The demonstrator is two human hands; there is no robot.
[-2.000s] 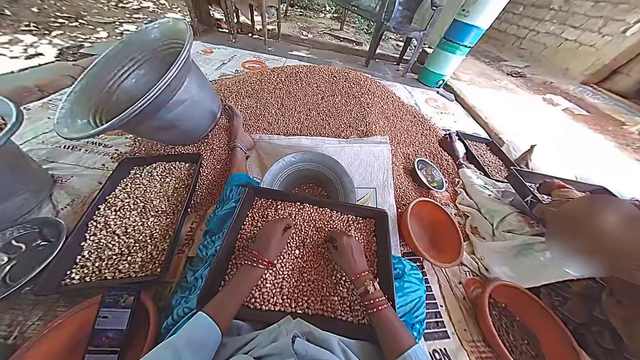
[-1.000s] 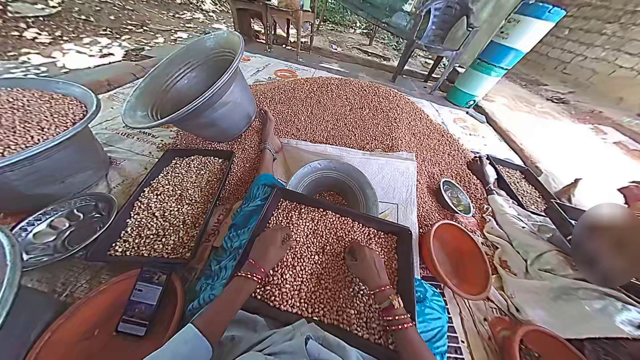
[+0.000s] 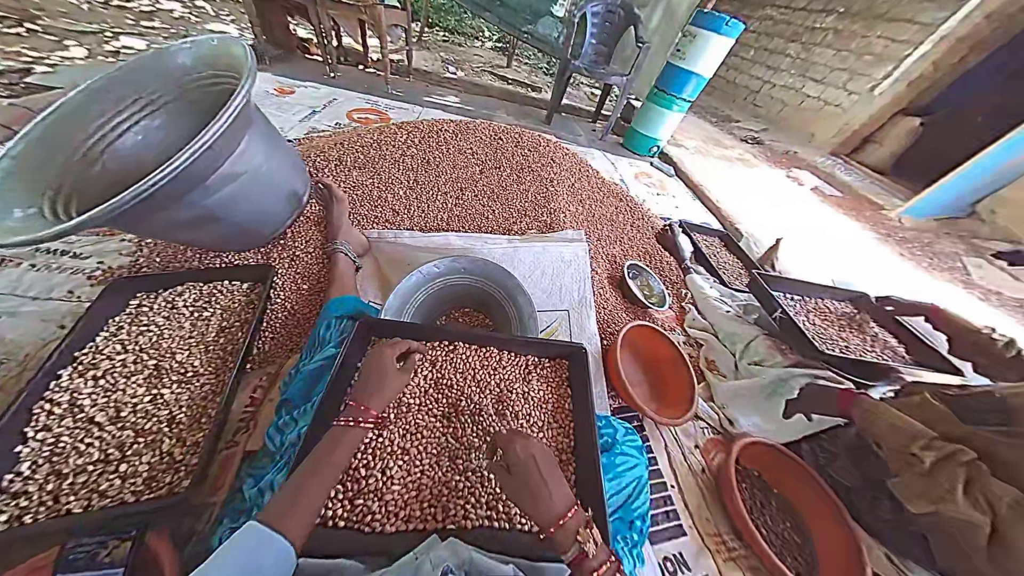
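A dark rectangular tray [image 3: 590,416] of reddish-brown nuts [image 3: 432,432], which look like shelled peanuts, rests across my lap. My left hand [image 3: 388,372] is over the tray's upper left part, fingers curled. Lower on the right, my right hand [image 3: 528,472] bends its fingers down toward the nuts. Whether either hand pinches a nut is too small to tell. Just beyond the tray stands a round metal basin [image 3: 460,280] with nuts inside, on a white woven sack [image 3: 552,264].
Behind lies a large heap of nuts [image 3: 480,168]. At left are a tilted metal tub [image 3: 232,184] and a tray of paler nuts [image 3: 260,280]. At right are an orange bowl [image 3: 652,372], a small metal bowl [image 3: 646,286], an orange basin [image 3: 840,496] and another person's hand [image 3: 820,400] near trays.
My left hand has moved up toward the tray's far left corner, and my right hand has moved nearer the tray's front. The co-worker's hand now shows beside the orange basin. The view has shifted.
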